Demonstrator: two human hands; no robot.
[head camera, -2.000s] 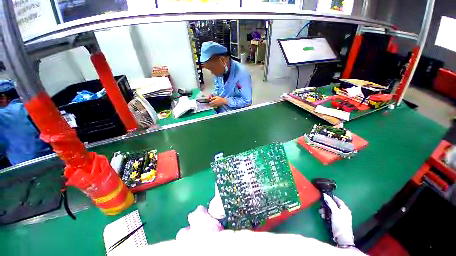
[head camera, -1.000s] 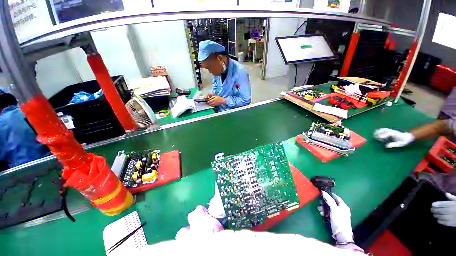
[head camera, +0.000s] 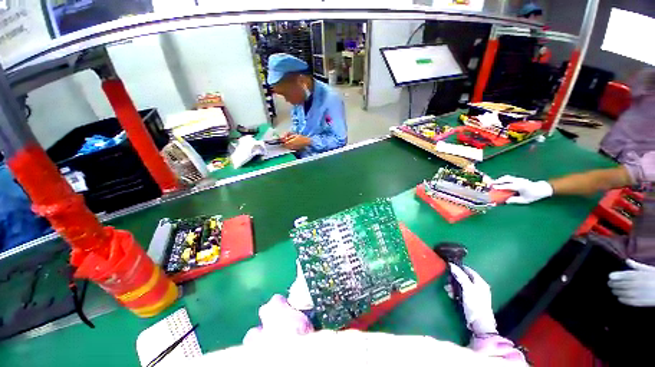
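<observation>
A green circuit board (head camera: 352, 254) stands tilted in front of me, solder side showing, over a red foam pad (head camera: 425, 259). My left hand (head camera: 293, 312), in a white glove, is at the board's lower left edge; the fingers are partly hidden behind the board, and a white glove part shows beside its edge. My right hand (head camera: 472, 295), gloved, is closed around the handle of a black barcode scanner (head camera: 451, 252), right of the board, low over the bench.
Another board (head camera: 194, 244) on red foam lies left; one more (head camera: 460, 188) lies at right, touched by another person's gloved hand (head camera: 528, 189). A wrapped post (head camera: 126, 276), notebook (head camera: 165, 340) and pen are left. A parts tray (head camera: 474, 136) is at the far end. A black bin (head camera: 596, 301) is right.
Another person's gloved hand has come in from the right and reached the right-hand board. The view has shifted slightly. My hands keep about the same place by the board and on the scanner.
</observation>
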